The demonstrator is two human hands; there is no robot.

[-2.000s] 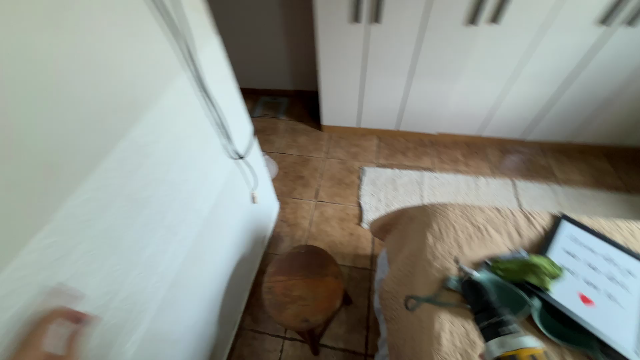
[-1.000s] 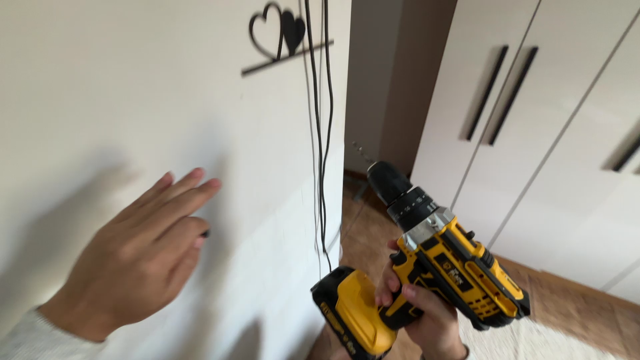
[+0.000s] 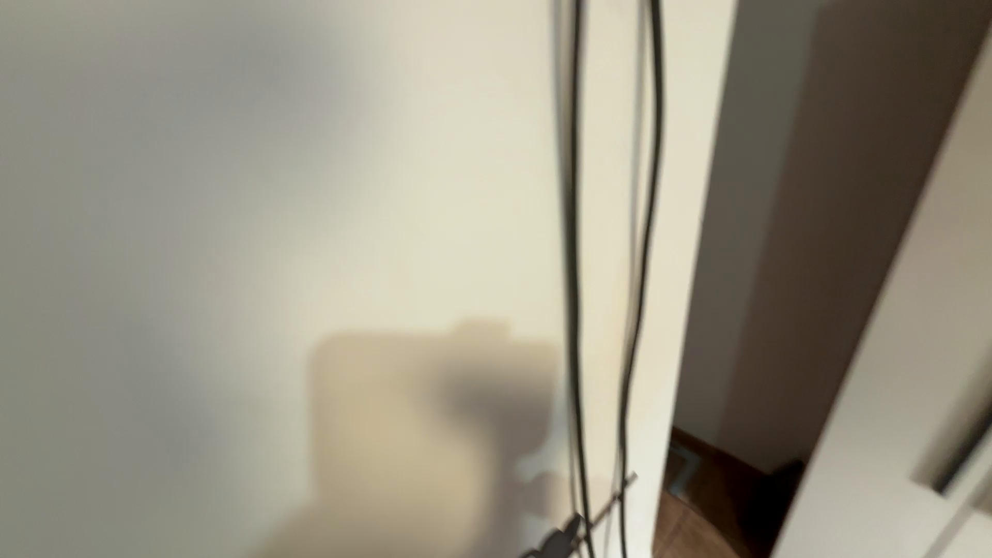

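Neither of my hands shows in the head view, and the cordless drill is out of sight too. Two dark cables (image 3: 575, 232) hang down the white wall (image 3: 434, 194) close to its right edge. At the bottom, a dark heart-shaped wall ornament on a thin bar (image 3: 558, 542) is partly cut off by the frame edge, with the cables crossing its bar. Blurred shadows fall on the wall, one of them with a blocky outline.
Right of the wall's edge is a shaded recess (image 3: 767, 232) with brown floor tiles (image 3: 686, 531) below. A white wardrobe door (image 3: 876, 403) with a dark handle (image 3: 965, 457) stands at the right.
The view has moved up and closer to the wall. My left hand, and the hand on the yellow and black drill, have gone out of view since one second ago.
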